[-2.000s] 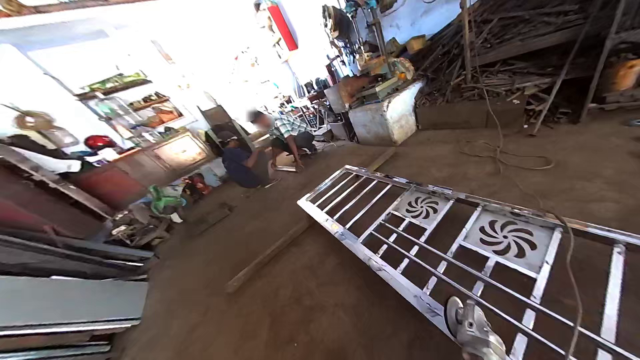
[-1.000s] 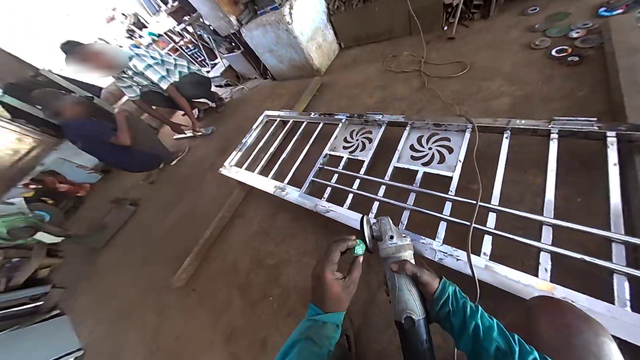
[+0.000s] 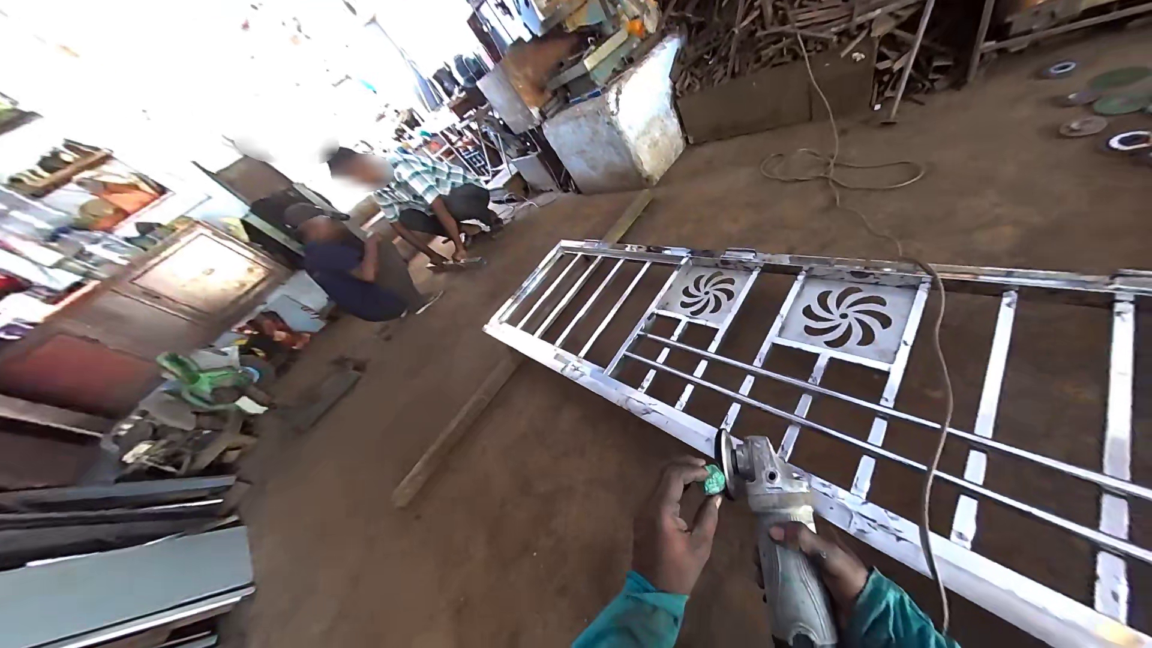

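My left hand point(image 3: 677, 526) pinches a small green lump point(image 3: 714, 480) between thumb and fingers, close against the disc point(image 3: 725, 463) of an angle grinder. Around the body of the angle grinder point(image 3: 781, 531) my right hand point(image 3: 826, 560) is closed, its thumb on top; the tool's rear end runs off the lower edge. Whether the lump touches the disc I cannot tell. Behind the grinder lies a metal grille gate frame point(image 3: 648, 407) with bars and two pinwheel cut-out panels point(image 3: 846, 319). Two loose-looking round rods point(image 3: 801, 414) cross its bars.
A wooden beam point(image 3: 459, 436) passes under the gate frame's far end. An electric cord point(image 3: 940, 405) runs over the frame from a coil. Two people point(image 3: 346, 270) point(image 3: 432, 198) crouch at the back left. Metal sections point(image 3: 126, 576) lie lower left; several discs point(image 3: 1083, 126) lie upper right.
The view has swung between frames. Two seconds ago only the grinder's head showed at the lower edge. A second ago, as now, both hands were at the grinder, the left with the green lump.
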